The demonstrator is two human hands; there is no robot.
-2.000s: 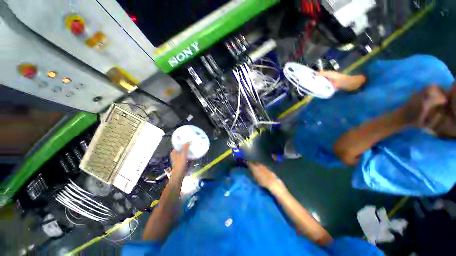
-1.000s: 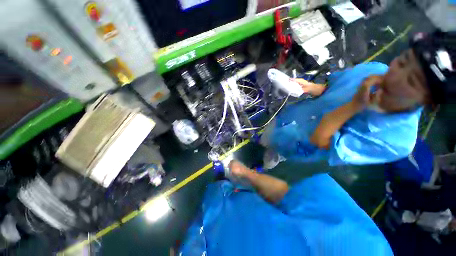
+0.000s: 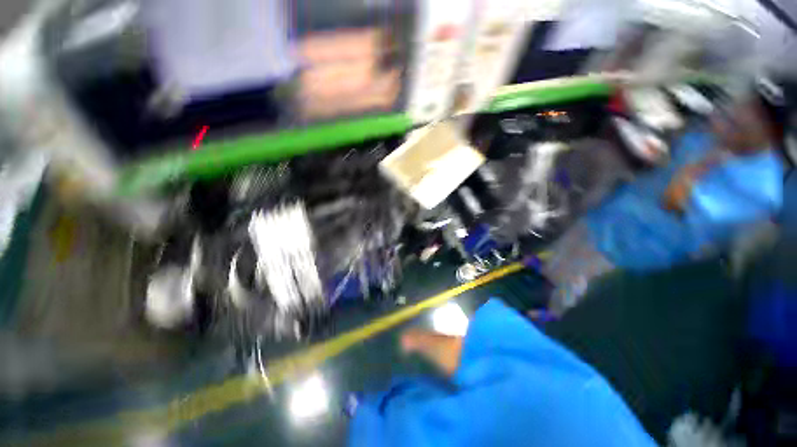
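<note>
My right hand (image 3: 434, 347) shows blurred at the lower middle, at the end of a blue sleeve, over the dark green floor. Its fingers are too blurred to read, and no held thing can be made out. My left hand is not in view. Nearest in front are the feeders, with a bundle of white tapes (image 3: 287, 255) hanging from them. A beige keyboard unit (image 3: 434, 164) rests over the feeders below the green machine edge.
The green machine edge (image 3: 288, 141) crosses the upper part. A yellow floor line (image 3: 376, 328) runs below the feeders. A person in blue (image 3: 651, 218) is at the right by the feeder bank. More white tapes (image 3: 540, 183) hang near that person.
The view has swung left along the machine, so the keyboard unit and the person sit further right. My left hand, earlier at a white reel, has left the picture.
</note>
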